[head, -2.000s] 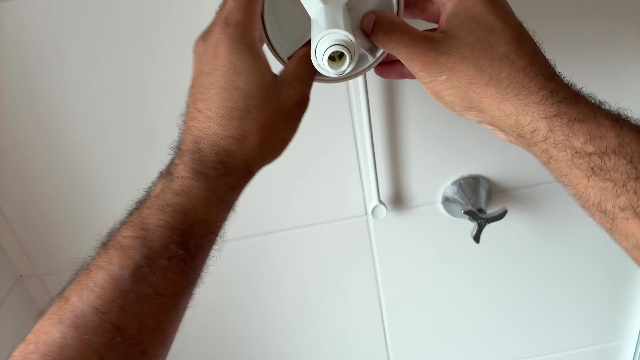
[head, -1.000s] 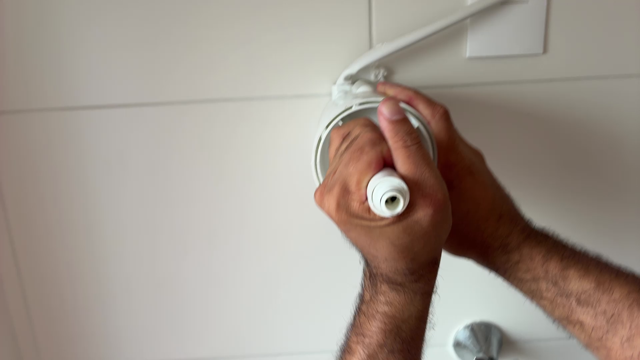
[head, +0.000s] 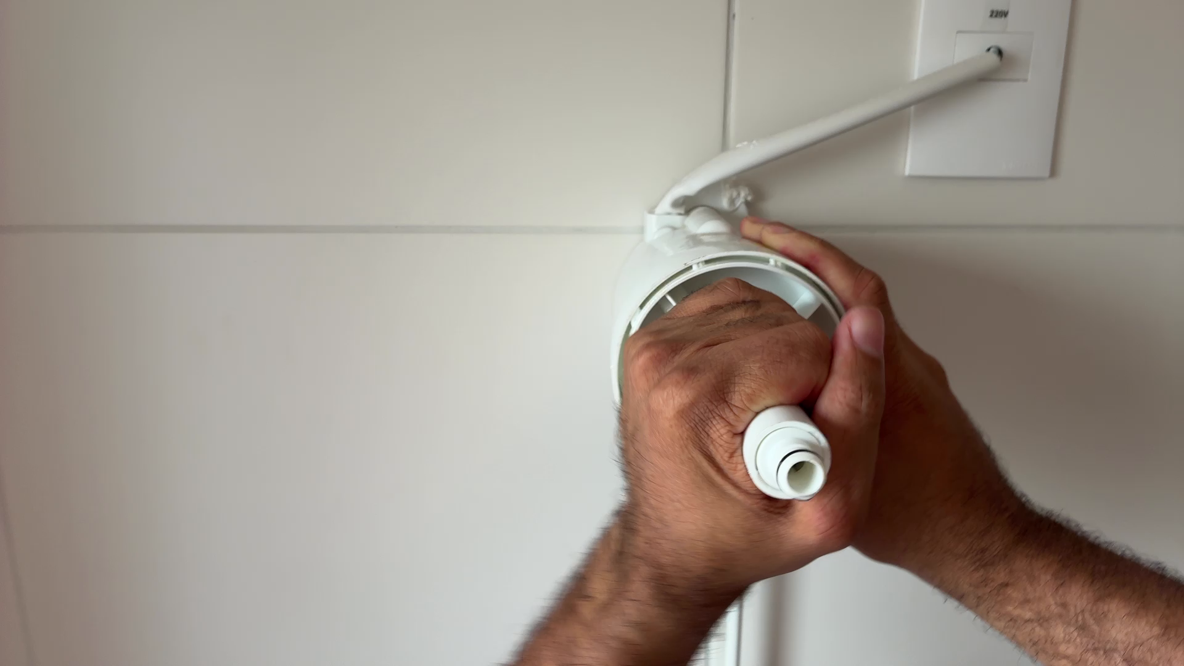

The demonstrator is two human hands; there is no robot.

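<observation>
The white plastic housing of an electric shower head [head: 634, 296] is against the tiled wall, its round open underside toward me. My left hand [head: 731, 435] is closed around a white tubular fitting [head: 786, 453] whose hollow end pokes out between thumb and fingers. The fingers of that hand reach into the housing's mouth and are partly hidden. Behind it, my right hand [head: 916, 435] supports the housing on its right side, with a fingertip near the top; its other fingers are hidden. A white cable or tube [head: 832, 120] rises from the top of the housing to a wall plate.
The rectangular white wall plate [head: 980, 134], marked with a voltage, is at the upper right and takes in the cable's end. Light tiles [head: 324, 416] with thin grout lines form the wall. Part of a white vertical tube [head: 733, 638] shows below my hands.
Two seconds ago both hands held the rim of the round white part; by one second ago my left hand gripped the tubular fitting, as now. The view has shifted up the wall and closer.
</observation>
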